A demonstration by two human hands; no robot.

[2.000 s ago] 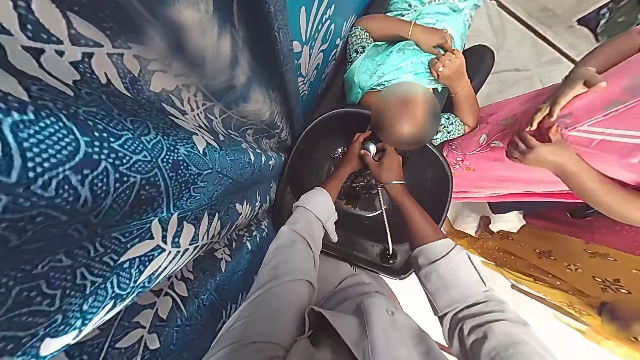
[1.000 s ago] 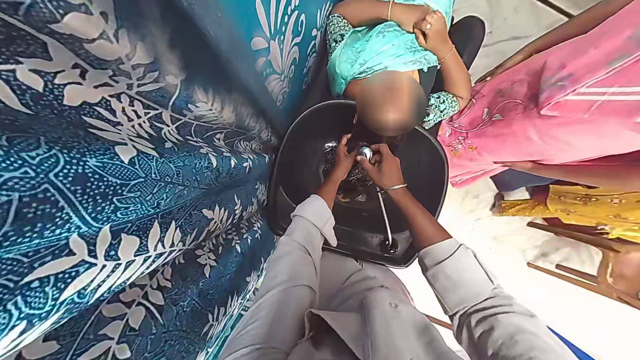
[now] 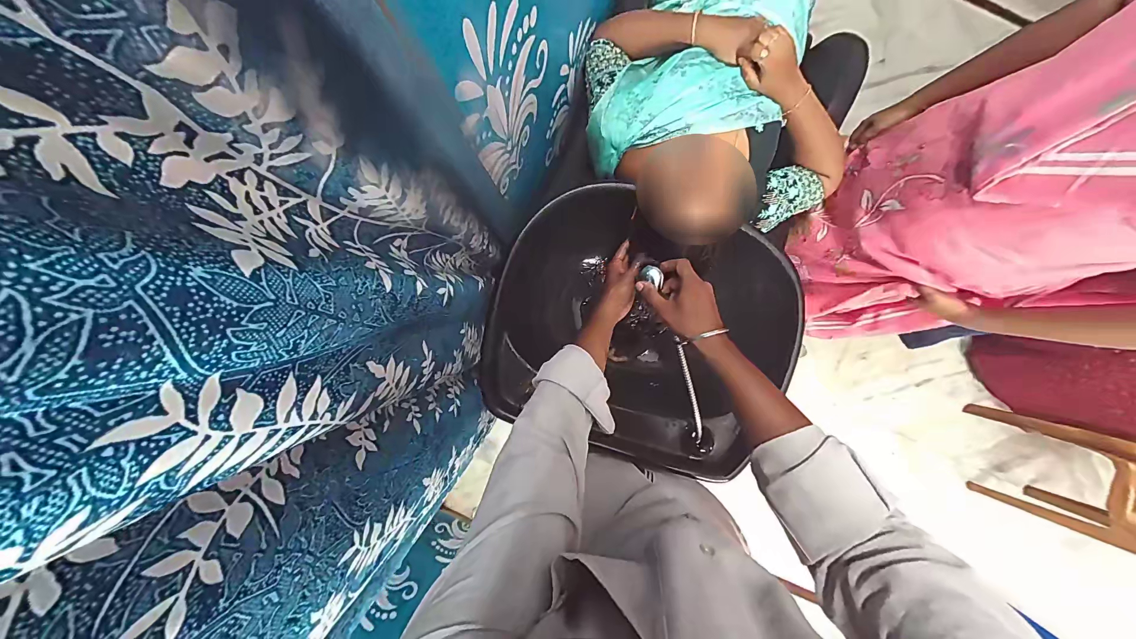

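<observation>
A black shampoo basin [image 3: 550,266] stands in front of me, and a person in a turquoise top [image 3: 688,102] leans back with their head over its far rim. My right hand [image 3: 688,302] grips a small chrome spray head [image 3: 652,277] inside the basin. From the basin's near right corner a metal shower hose [image 3: 690,390] runs up to that hand. My left hand [image 3: 619,282] is beside the spray head, under the person's dark wet hair; its fingers look extended, though the hair and shadow partly hide them. Water glistens in the basin.
A blue curtain with pale leaf patterns [image 3: 222,355] hangs close on the left. On the right stands a person in pink clothing [image 3: 976,195], with arms near the basin. A wooden chair or stool frame [image 3: 1065,479] is at the lower right, on a pale floor [image 3: 896,382].
The arms of the people at the right have moved; one hand now rests lower on the pink clothing. My right hand keeps hold of the spray head. The view has shifted somewhat.
</observation>
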